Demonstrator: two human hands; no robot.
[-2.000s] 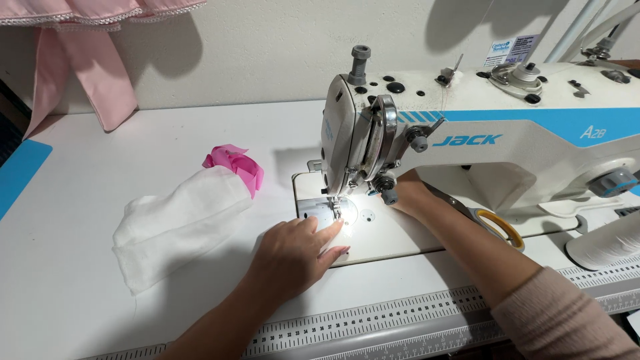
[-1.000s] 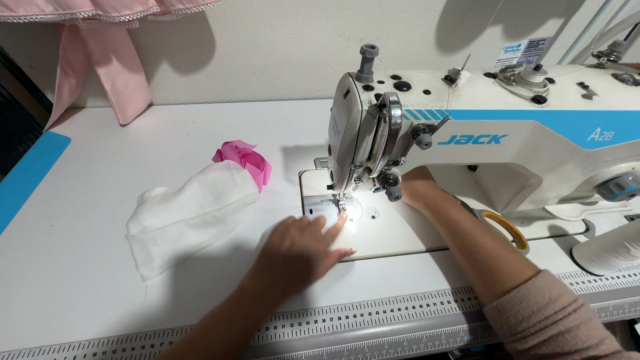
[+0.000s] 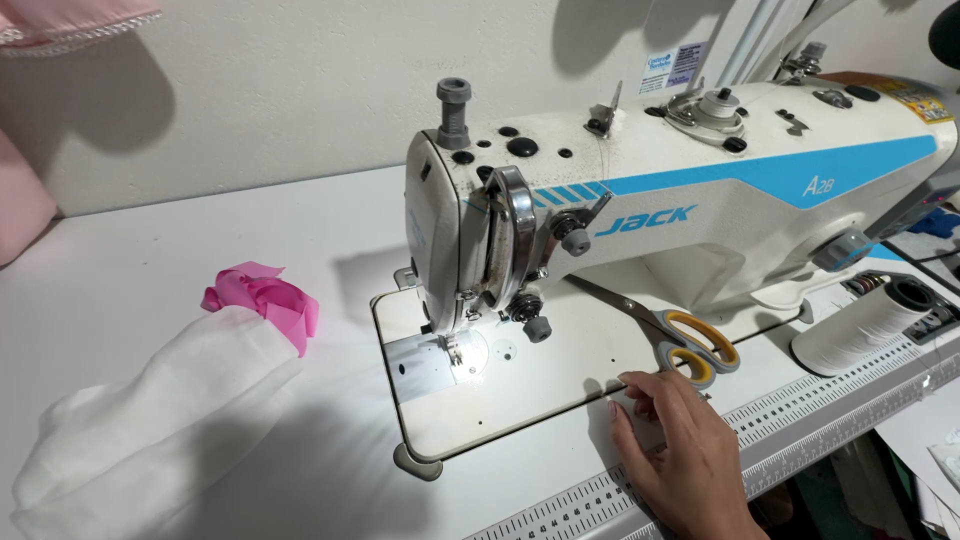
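Observation:
My right hand [image 3: 679, 442] is at the table's front edge, palm down with fingers loosely curled. Its thumb is apart from the fingers, and nothing shows between them. Just beyond the fingertips, scissors with grey and yellow handles [image 3: 701, 337] lie on the bed of the white Jack sewing machine [image 3: 555, 382], blades pointing back under its arm. The presser foot [image 3: 454, 349] stands in the lamp's light, with no cloth seen under it. White fabric [image 3: 157, 420] with a pink ribbon [image 3: 262, 292] at its far end lies left of the machine. My left hand is out of view.
A cone of white thread [image 3: 862, 326] lies at the right, behind the measuring tape strip [image 3: 592, 499] along the front edge. The machine's head [image 3: 439, 232] rises over the bed. Pink fabric [image 3: 75, 22] hangs at the upper left, in front of the wall.
My left hand has left the needle area and the view. My right hand has come out from behind the machine's head to the front edge. The view has shifted closer.

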